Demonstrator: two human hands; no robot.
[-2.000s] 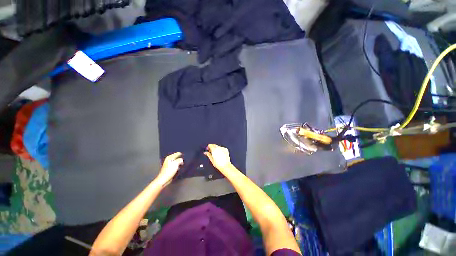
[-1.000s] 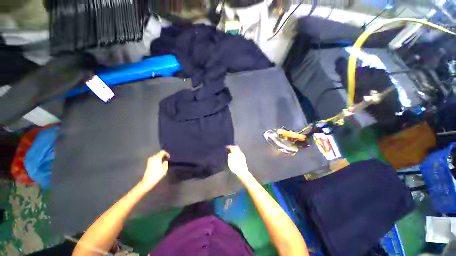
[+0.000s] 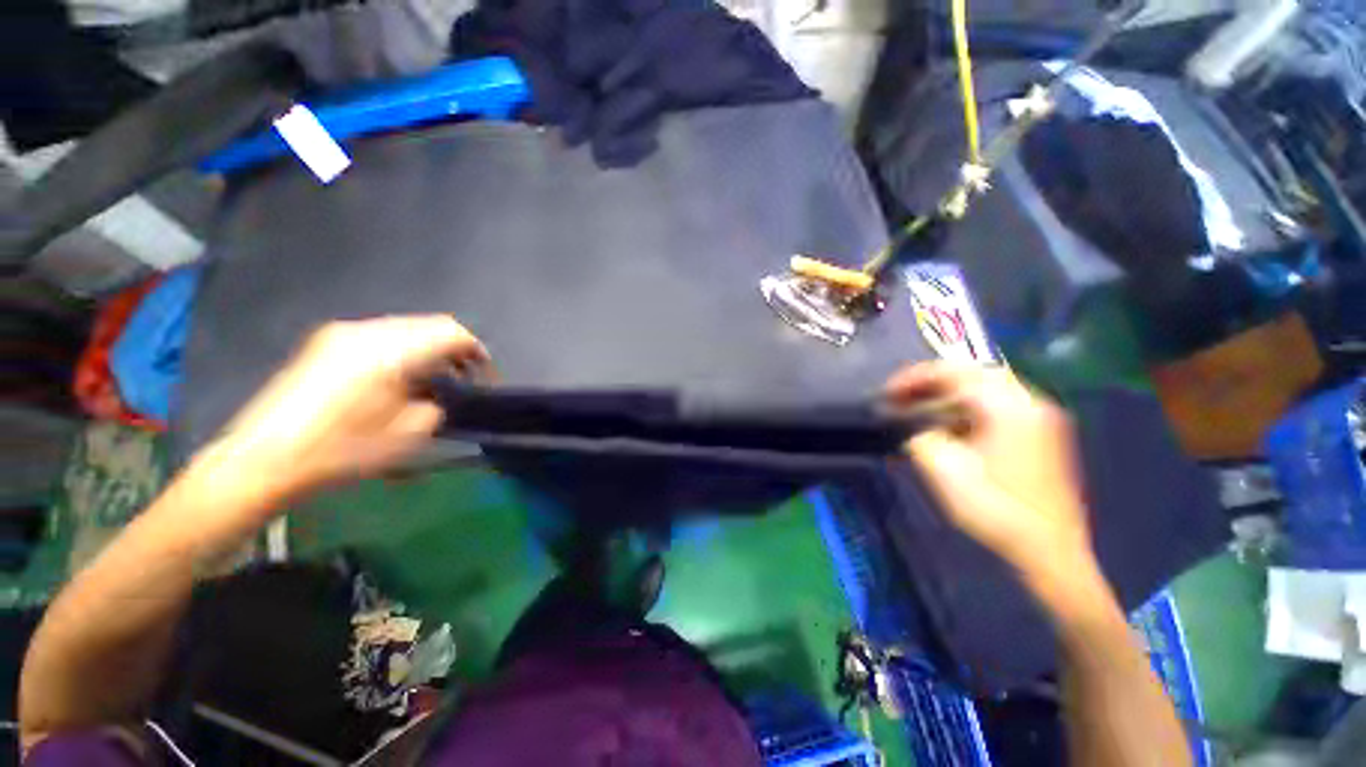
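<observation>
My left hand (image 3: 393,393) and my right hand (image 3: 966,435) are raised near the table's front edge, blurred. Each is shut on one end of a navy garment (image 3: 674,427), stretched sideways between them. The garment's lower part hangs in front of the table edge. The steam iron (image 3: 817,303), silver with a tan handle, rests on the right part of the grey ironing table (image 3: 524,255). The unpressed navy heap (image 3: 644,60) lies at the far edge.
A blue case (image 3: 435,98) and a white phone-like rectangle (image 3: 312,143) lie at the far left edge. A white printed card (image 3: 947,315) is beside the iron. The navy stack (image 3: 1124,525) is low at right over blue crates (image 3: 1176,682). A yellow hose (image 3: 966,90) hangs at upper right.
The garment has left the table surface and is now held up and stretched toward me. My hands have moved wider apart and nearer the camera. The heap remains at the far edge.
</observation>
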